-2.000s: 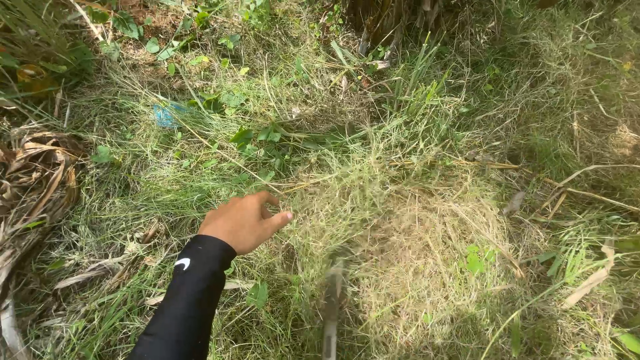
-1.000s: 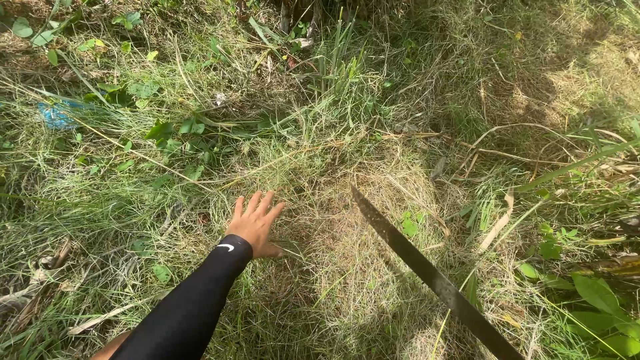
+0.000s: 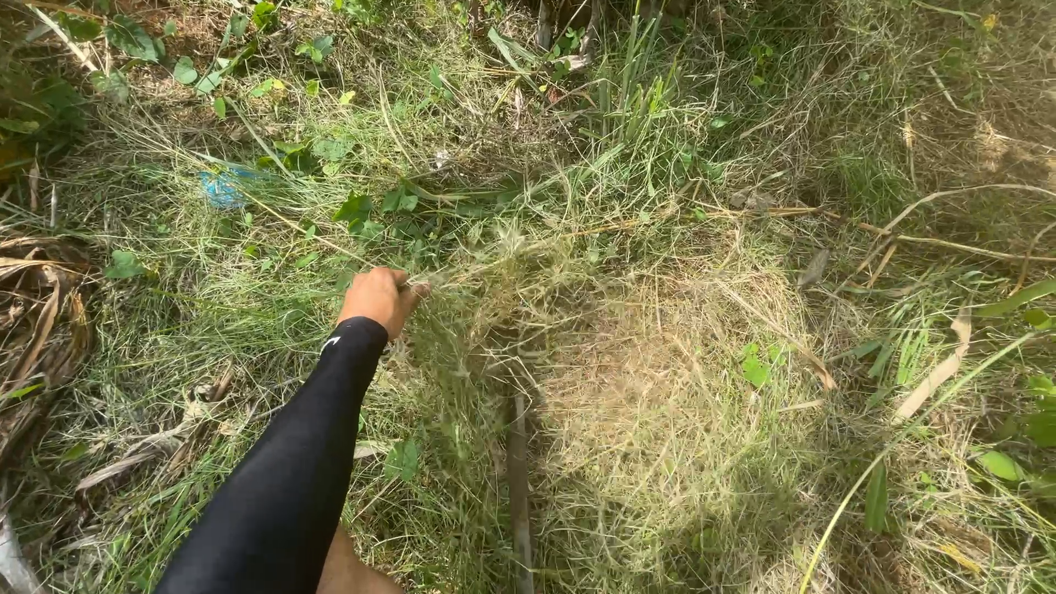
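My left hand [image 3: 378,302], in a black sleeve, is closed on some grass stems left of the middle. The long metal blade [image 3: 518,487] of what looks like a machete reaches up from the bottom edge, right of my left forearm. Its upper end is blurred and covered by loose cut grass [image 3: 503,305]. The handle lies below the frame, and my right hand is out of view.
A crumpled blue plastic piece [image 3: 223,188] lies in the grass at the upper left. Dry curled leaves [image 3: 41,313] are heaped at the left edge. A thin dry vine [image 3: 949,243] crosses the right side. Dry matted grass [image 3: 652,396] covers the ground right of the blade.
My left hand, spread above the grass a second ago, is now closed on stems. The blade, which slanted at the lower right, now stands nearly upright in the frame beside my left forearm.
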